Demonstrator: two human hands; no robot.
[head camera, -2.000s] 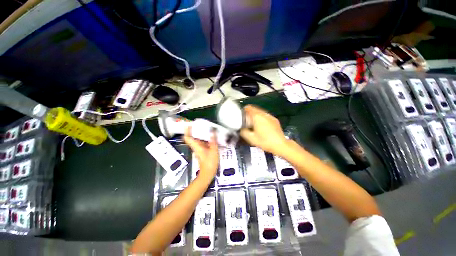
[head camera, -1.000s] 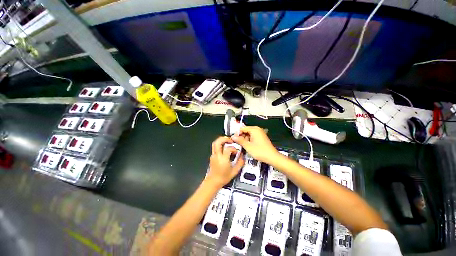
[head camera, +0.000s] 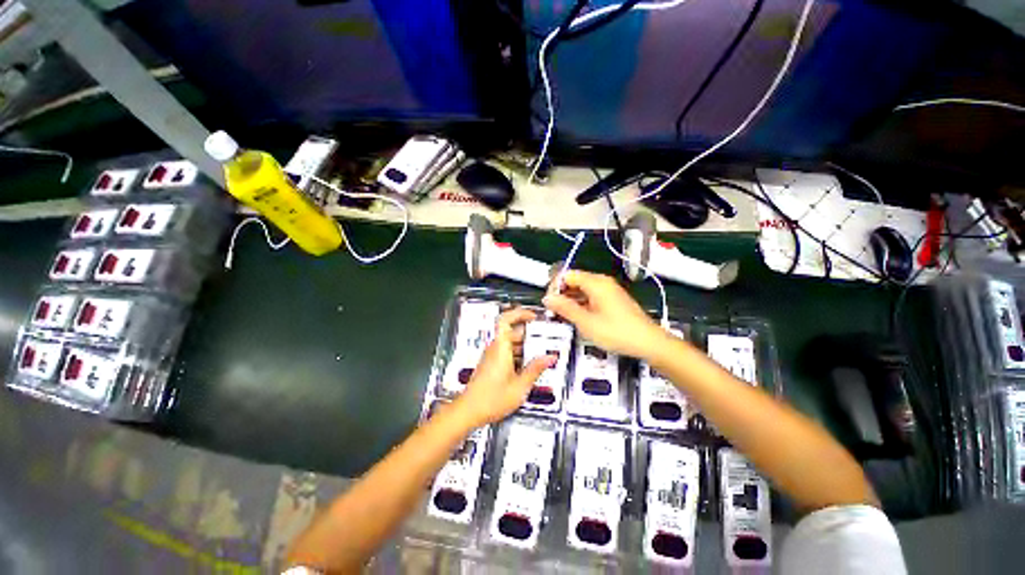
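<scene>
A clear tray holds two rows of flat white electronic units with dark ovals at their near ends. My left hand grips a unit at the second back-row pocket from the left, thumb on its face. My right hand pinches a thin white cable at that unit's far end; the fingers hide whether it is plugged in. Another white cable meets a unit farther right in the back row. Two white scanners lie behind the tray.
Stacked full trays stand at left and right. A black scanner lies right of the tray. A yellow bottle leans at the left. Spare units, mice and a paper are on the ledge below monitors.
The scanner my right hand held two seconds ago lies on the bench. The unit in my left hand has come down from above the tray to a back-row pocket. The camera view has shifted.
</scene>
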